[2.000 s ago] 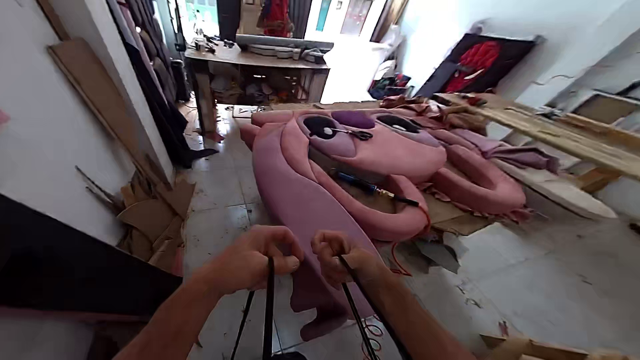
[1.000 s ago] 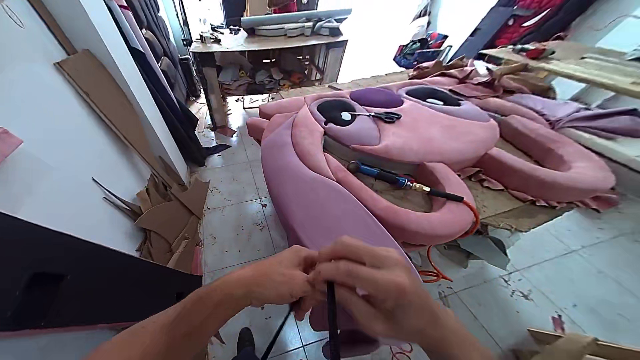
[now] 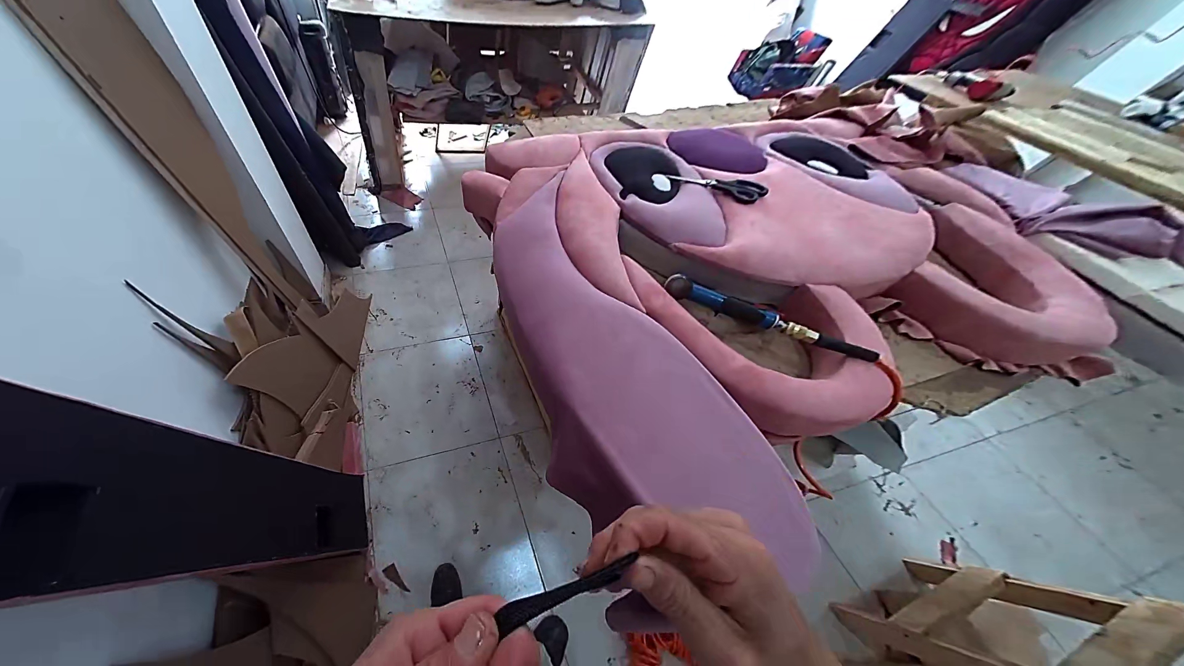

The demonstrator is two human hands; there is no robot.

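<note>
A narrow black fabric strip [image 3: 562,594] is stretched between my two hands at the bottom centre. My left hand [image 3: 453,636] pinches its lower end, and my right hand [image 3: 708,578] grips the upper end. Just beyond them lies a large padded pink and purple cartoon-like figure, its long purple flap [image 3: 610,379] nearest my right hand. Black-handled scissors [image 3: 735,189] rest on the figure beside one black eye. A blue and black pneumatic tool [image 3: 721,302] with a brass fitting and an orange hose [image 3: 892,388] lies across a pink loop-shaped part.
Cardboard-like brown offcuts [image 3: 301,379] lean by the left wall, above a black panel [image 3: 176,499]. A workbench [image 3: 490,13] stands at the back. Wooden planks [image 3: 1091,153] lie at the upper right, a wooden frame [image 3: 999,597] at the lower right. Scraps litter the tiled floor [image 3: 435,407].
Both hands held black strips apart at first, then came together; now they are slightly apart with the strip pulled between them. The view has moved nearer to the figure.
</note>
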